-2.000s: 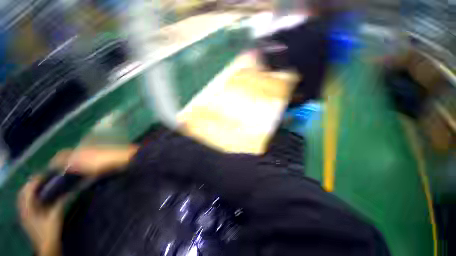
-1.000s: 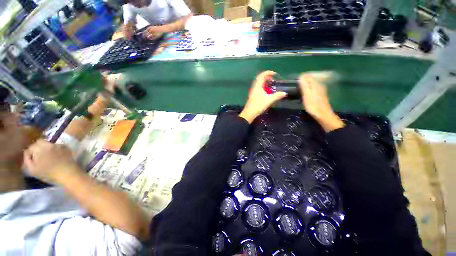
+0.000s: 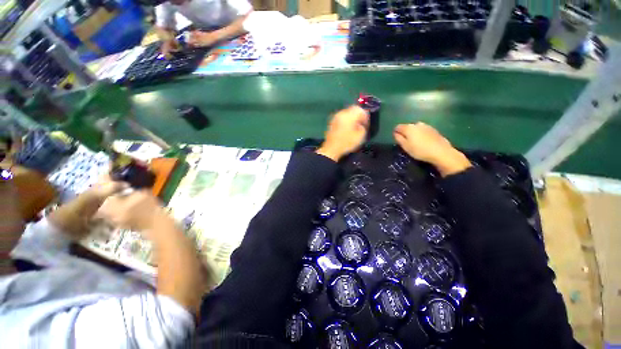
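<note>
A black cylindrical unit [image 3: 372, 117] with a red spot at its top stands roughly upright at the near side of the green belt. My left hand [image 3: 346, 131] grips it from the left. My right hand [image 3: 425, 146] is apart from it, to the right over the tray's far edge, with its fingers curled; I cannot see anything in it. The shiny black blister tray [image 3: 371, 271] lies under my forearms. Round black units with pale lettering [image 3: 353, 246] sit in its nearer pockets.
Another black unit [image 3: 193, 116] lies on the green belt [image 3: 286, 109] to the left. A neighbour's hands [image 3: 129, 201] work at the green press [image 3: 92, 112]. Stacked trays [image 3: 422, 31] stand across the belt. A white post [image 3: 575, 116] and cardboard [image 3: 579, 252] are right.
The unit has turned from sideways between both hands to nearly upright in my left hand. My right hand has let go. The neighbour's hands have moved to the press, and the other unit shifted slightly right.
</note>
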